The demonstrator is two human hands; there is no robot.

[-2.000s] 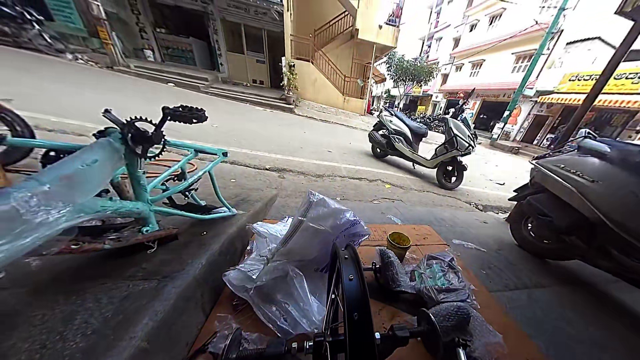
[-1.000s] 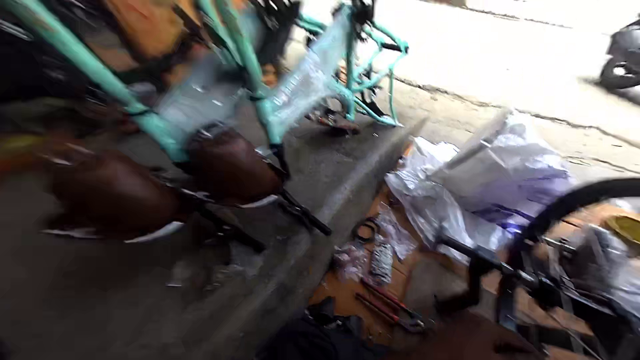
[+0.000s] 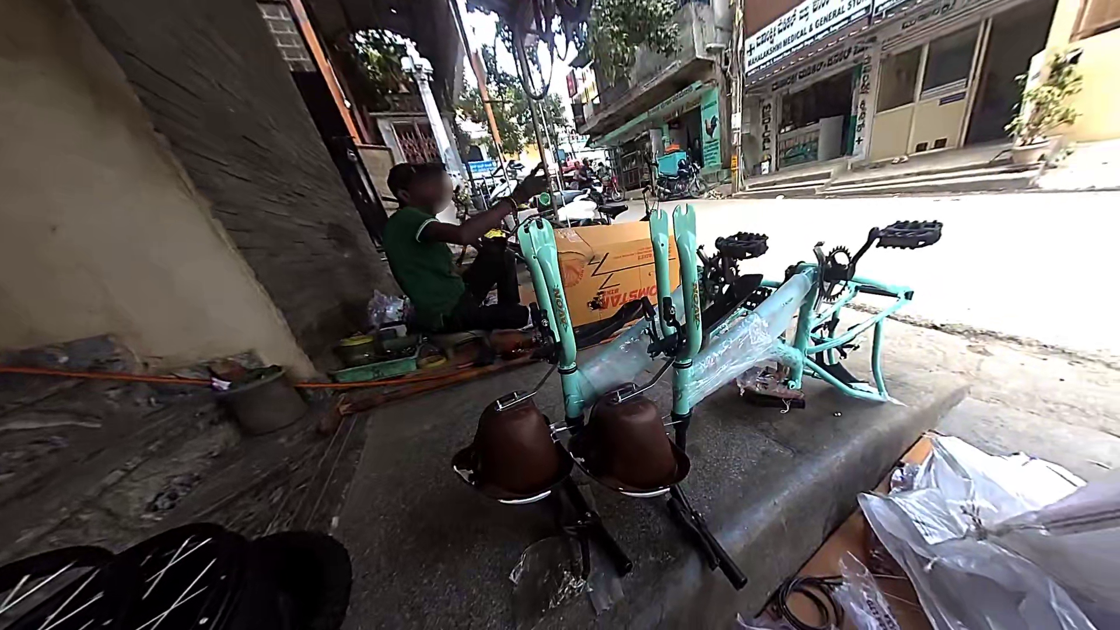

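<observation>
Neither of my hands shows in the head view. Two teal bicycle frames stand upside down on a concrete step, their fork blades pointing up and clear plastic wrap around their tubes. Beneath the forks, two brown saddle-like parts hang close to the black handlebars, which rest on the concrete. A crank with a black pedal sticks up at the rear of the right frame. At the lower left lie black bicycle wheels with pale spokes.
Beyond the frames, a person in a green shirt sits beside a cardboard box. A teal tray and a dark pot are at left. Plastic sheeting and a coiled cable lie below the concrete step's edge.
The view has swung far to the left, bringing the seated person and the wheels at lower left into sight. The upright wheel seen earlier at the right is out of view.
</observation>
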